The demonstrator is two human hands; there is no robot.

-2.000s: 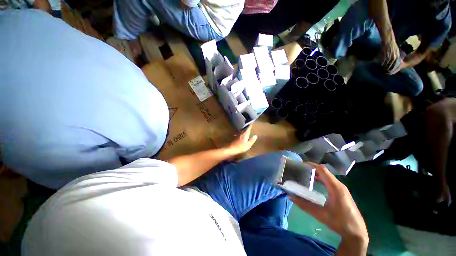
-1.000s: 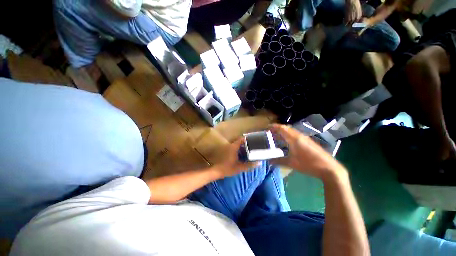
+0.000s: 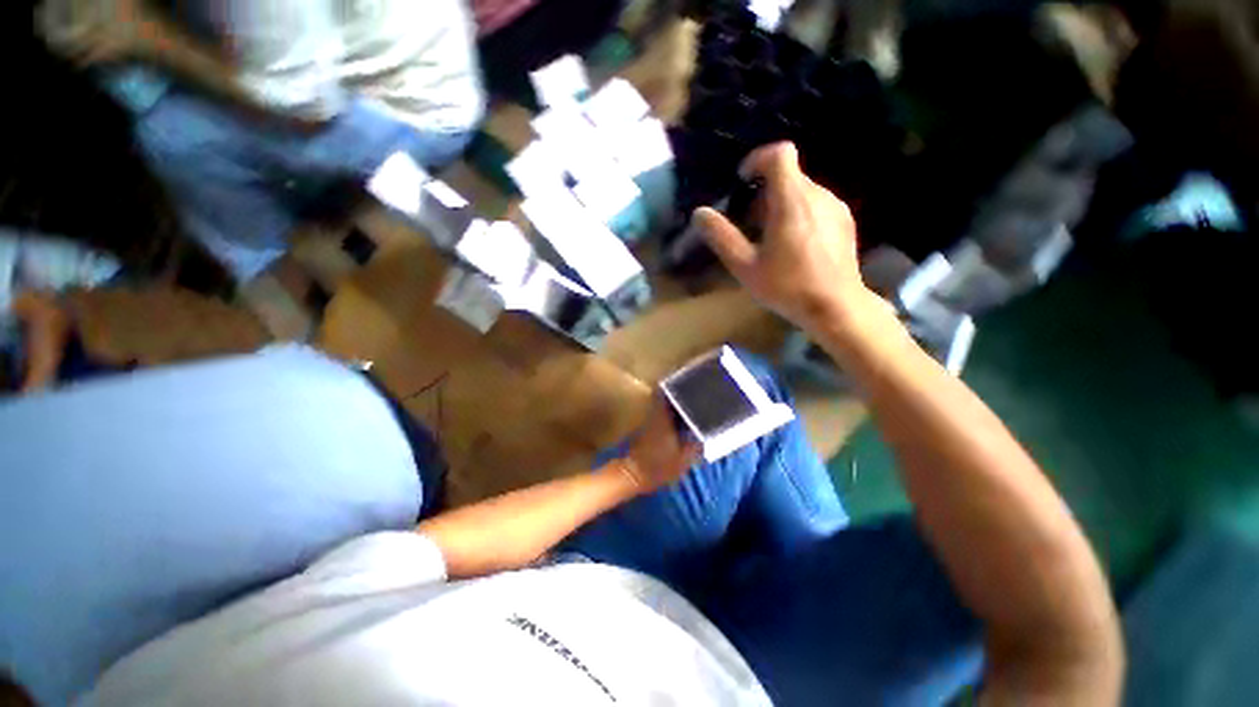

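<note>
My left hand (image 3: 660,449) holds an open carton (image 3: 718,401) above my jeans. Its square mouth faces up, dark inside, with white flaps at the edge. My right hand (image 3: 808,249) is at the near edge of the cluster of black tubes (image 3: 773,97), thumb and fingers apart. Something dark lies between them; blur hides whether it is gripped. Several open cartons (image 3: 497,256) stand in a row on the brown cardboard, beside closed white and pale-blue cartons (image 3: 587,235).
Brown cardboard (image 3: 525,394) lies in front of me. More open cartons (image 3: 967,283) are at the right, by the green floor (image 3: 911,442). A person in light blue (image 3: 207,470) is close at the left. Another person in jeans (image 3: 221,166) sits at the upper left.
My right hand has left the carton and moved up to the black tubes. The carton is now in my left hand alone. The view has shifted and is more blurred.
</note>
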